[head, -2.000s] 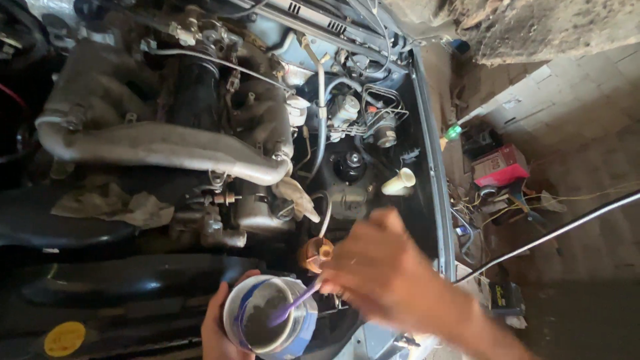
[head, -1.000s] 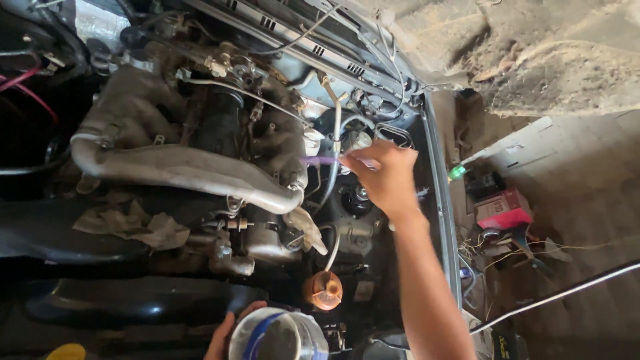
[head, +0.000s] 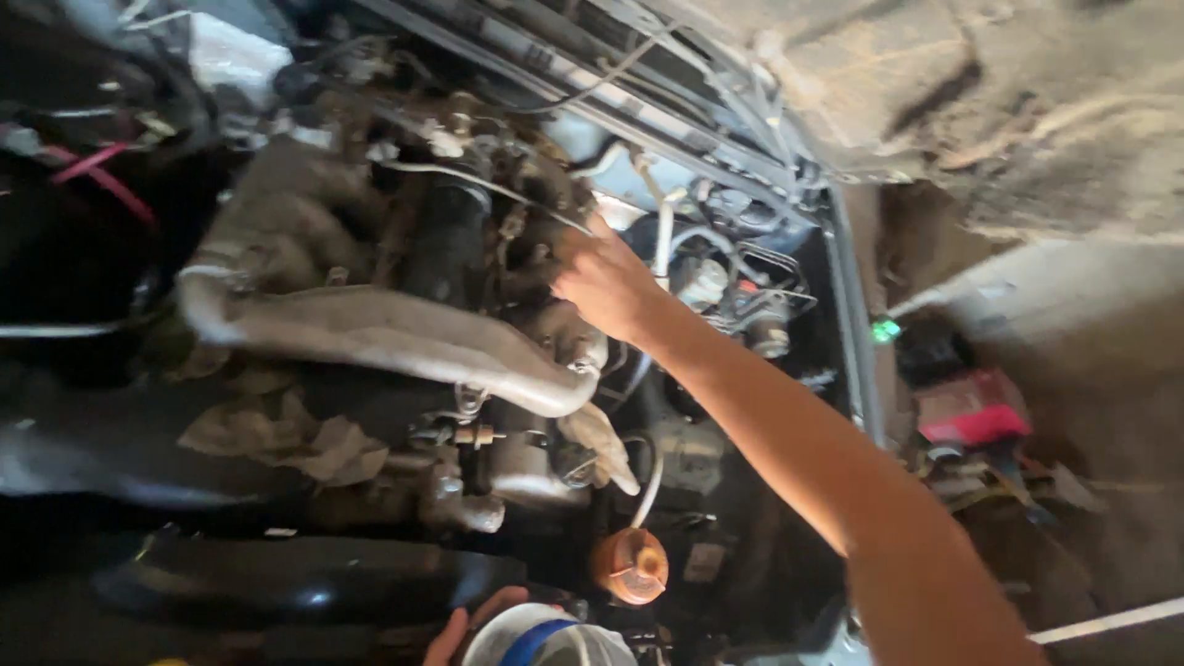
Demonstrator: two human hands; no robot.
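Observation:
My left hand (head: 476, 624) grips a white tub with a blue band (head: 546, 638) at the bottom edge of the head view. My right arm reaches across the engine bay, and my right hand (head: 606, 277) is over the engine's far side, right of the black hose (head: 449, 227) and near a thin pale hose. Its fingertips are blurred and partly hidden, and I cannot see whether it holds anything. The cast metal intake manifold pipe (head: 388, 333) curves below and left of it. An orange round reservoir (head: 636, 566) sits above and right of the tub.
Crumpled cloth or paper (head: 287, 439) lies on the engine, and another piece (head: 599, 444) hangs beside the manifold's end. The metal fender edge (head: 851, 314) runs along the right. Beyond it are a pink and red box (head: 976, 407) and wires on the floor. Cables cross the cowl at the top.
My right hand has moved from the tub, where it held a purple-handled tool, up and across to the engine's far side. The tool is no longer visible. My left hand still holds the tub.

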